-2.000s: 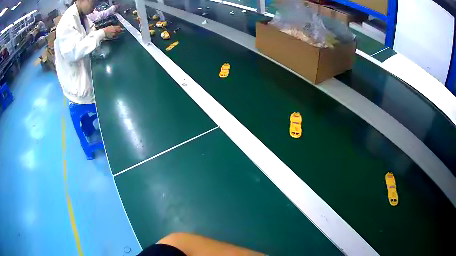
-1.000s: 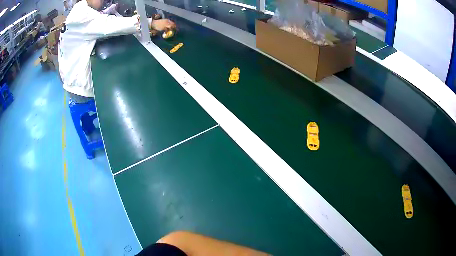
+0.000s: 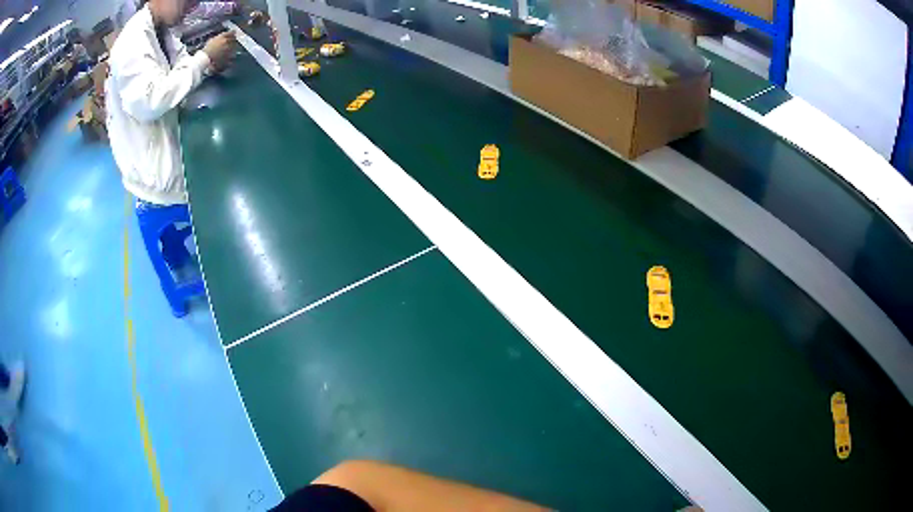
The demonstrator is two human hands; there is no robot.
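Flat yellow base plates with small dark holes lie spaced out on the dark green belt beyond the white rail: one at the lower right (image 3: 841,425), one nearer the middle (image 3: 660,297), one further up (image 3: 489,162) and a small one far off (image 3: 360,100). My bare forearm crosses the bottom edge, with a dark sleeve at its left. A sliver of skin shows at the bottom edge by the rail, too little to tell what it holds. My hands are otherwise out of the picture.
The white rail (image 3: 481,268) divides the green bench top (image 3: 400,370) from the belt. A brown cardboard box (image 3: 601,105) with clear bags stands beyond the belt. A person in a white jacket (image 3: 150,110) is at the upper left, by a blue stool (image 3: 172,255). Yellow car bodies (image 3: 308,69) lie far off.
The base plates have moved along the belt toward the lower right. The other person reached over the belt, then drew back. A sliver of skin now shows at the bottom by the rail.
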